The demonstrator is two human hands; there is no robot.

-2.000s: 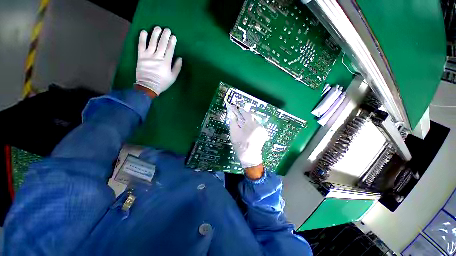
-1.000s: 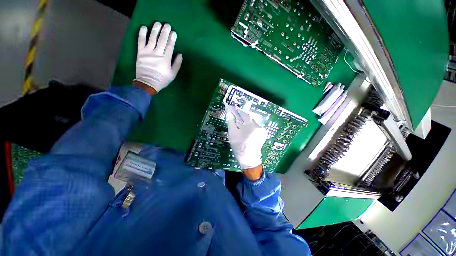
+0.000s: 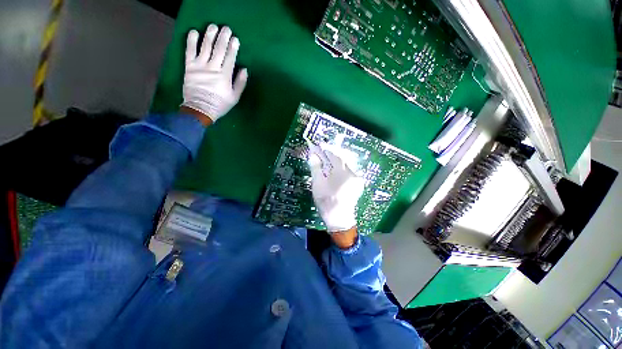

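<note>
A green printed circuit board [image 3: 283, 187] with many silvery solder joints lies tilted on the bench in front of my body. My right hand [image 3: 336, 187], in a white glove, is over its middle and closed around a slim pale pen-type applicator [image 3: 315, 148]. The pen's tip points at the white patch near the board's far left corner; whether it touches cannot be told. My left hand [image 3: 212, 78], in a white glove, lies flat with fingers spread on the green mat [image 3: 262, 58], left of the board, holding nothing.
A second circuit board [image 3: 399, 51] lies at the far side of the bench. Several slim white-lilac pieces [image 3: 453, 136] lie beside the pale machine [image 3: 477, 201] on the right. A white rail [image 3: 477, 44] crosses at the upper right. Yellow-black tape [image 3: 45, 65] marks the floor at left.
The view has shifted slightly, and the left hand and near board sit a little higher in the picture. The right hand keeps nearly the same place over the board with the pen.
</note>
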